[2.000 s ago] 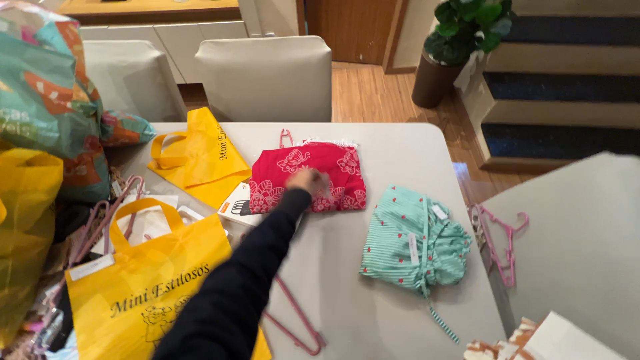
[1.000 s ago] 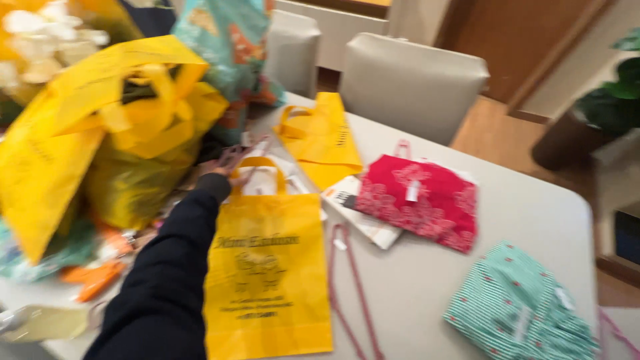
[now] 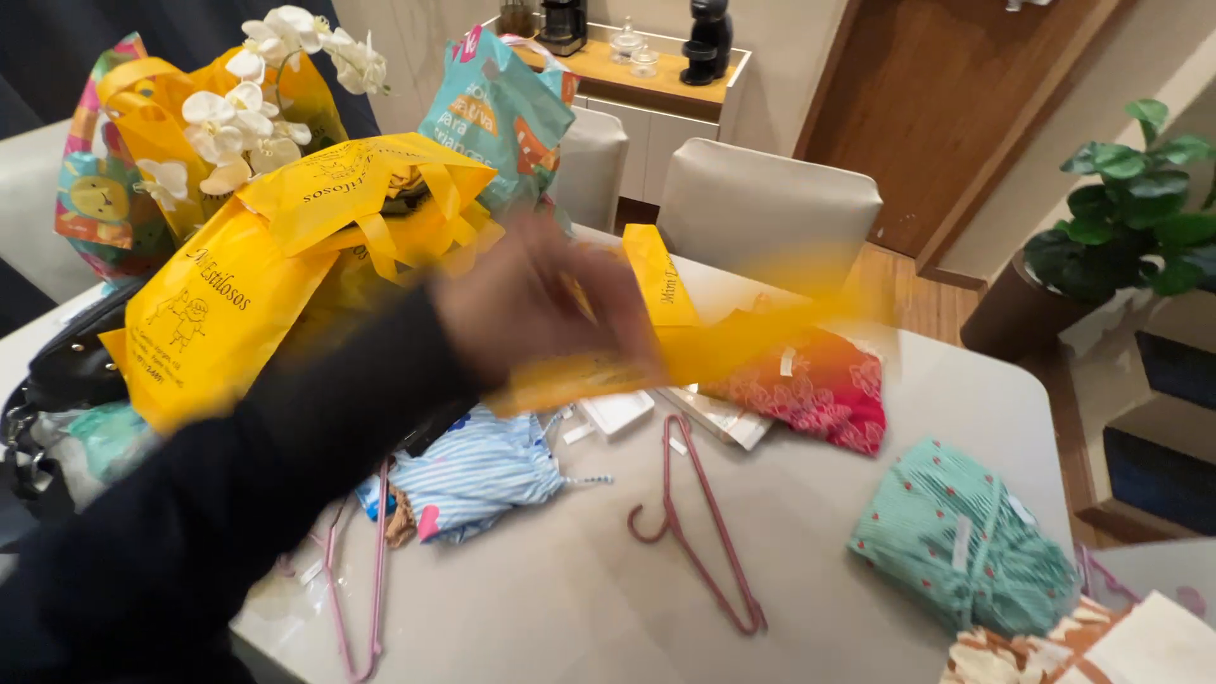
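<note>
My left hand, blurred, reaches in from the left in a dark sleeve and grips a yellow shopping bag, blurred too, in front of a red floral garment. Below the hand lies a blue-and-white striped garment. A pink clothes hanger is on the table to its right, and another pink hanger lies to the left. At the right, a folded green striped garment rests near the table edge. Another yellow bag lies behind the hand. My right hand is not in view.
Full yellow bags, a teal printed bag, white orchids and a black handbag crowd the left. White boxes lie mid-table. Light chairs stand behind; a potted plant is at the right.
The yellow bag that lay at the front of the table is lifted in my left hand. The blue striped garment now shows where it lay. The view has shifted.
</note>
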